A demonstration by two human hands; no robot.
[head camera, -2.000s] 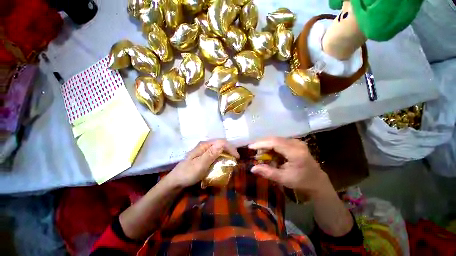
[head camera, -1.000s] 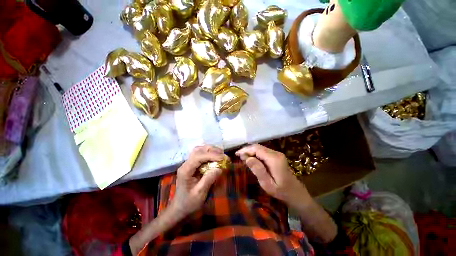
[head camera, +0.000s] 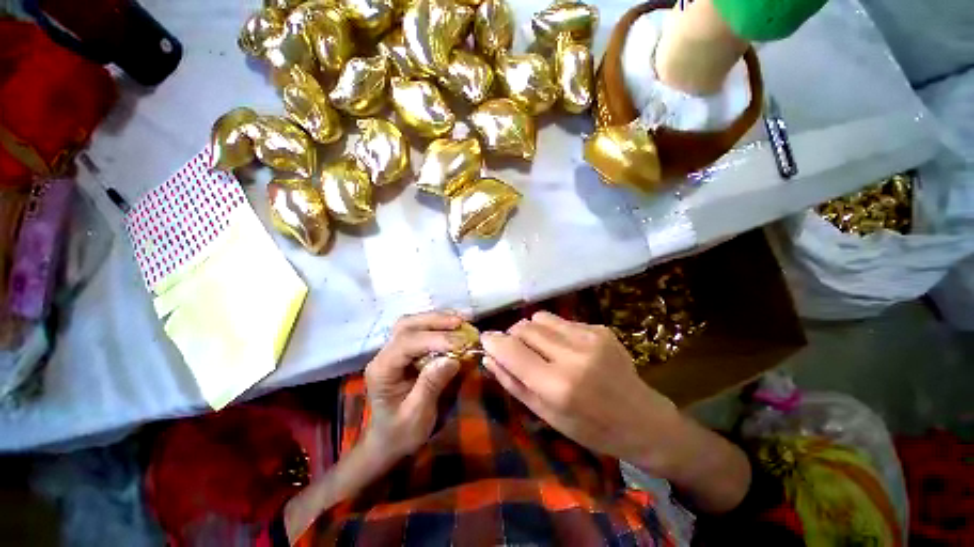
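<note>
My left hand (head camera: 404,383) holds one small stuffed gold ingot (head camera: 461,342) over my lap, just off the table's front edge. Most of the piece is hidden by my fingers. My right hand (head camera: 555,374) is against the piece's right side, thumb and fingertips pinched together. A needle or thread between the fingertips is too small to make out. A loose pile of shiny gold ingots (head camera: 422,107) lies on the white table (head camera: 555,256) beyond my hands.
A plush potted figure (head camera: 694,48) stands at the back right, a gold piece (head camera: 623,157) against its brown pot. A slim tool (head camera: 780,144) lies beside it. Yellow paper (head camera: 237,310) and a patterned sheet (head camera: 187,219) lie left. An open cardboard box (head camera: 737,321) holds gold pieces below the edge.
My right hand was apart from the piece and has moved left to meet it. My left hand has turned the piece and covers more of it. The view has shifted slightly.
</note>
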